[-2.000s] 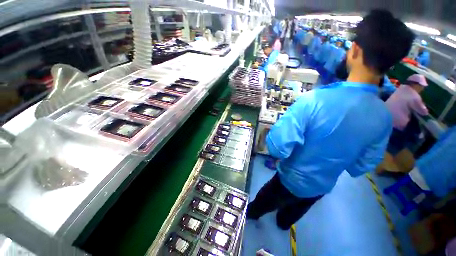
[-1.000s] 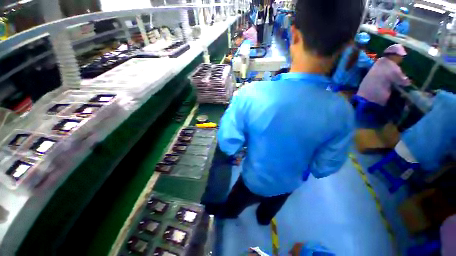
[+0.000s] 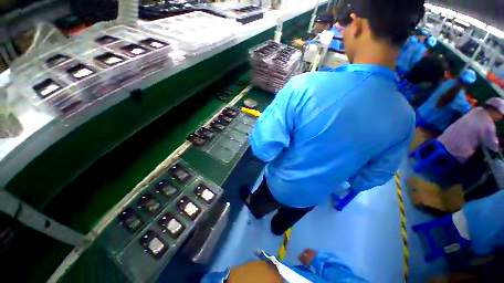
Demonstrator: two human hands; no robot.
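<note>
A clear blister tray [image 3: 124, 251] on the green bench holds two rows of dark phone units [image 3: 189, 208]. The right row shows bright white squares; the left row looks darker. Another clear tray-like piece [image 3: 211, 235] lies against its right side, over the bench edge. My right hand [image 3: 307, 256] is small and blurred at the bottom, in a blue sleeve, away from the tray; its fingers and any held thing cannot be made out. A blurred brownish shape beside blue cloth is cut off at the bottom edge; whether it is my left hand is unclear.
A partly filled tray [image 3: 225, 145] and a yellow object [image 3: 250, 111] lie farther along, before a tray stack [image 3: 274, 66]. More trays [image 3: 105, 69] sit on the white upper shelf [image 3: 27, 135]. A person in blue [image 3: 337, 127] stands close right; blue stools [image 3: 436, 237] are beyond.
The view has shifted, bringing the near tray fully into sight. My right hand and the brownish shape now show at the bottom. The person in blue still stands beside the bench.
</note>
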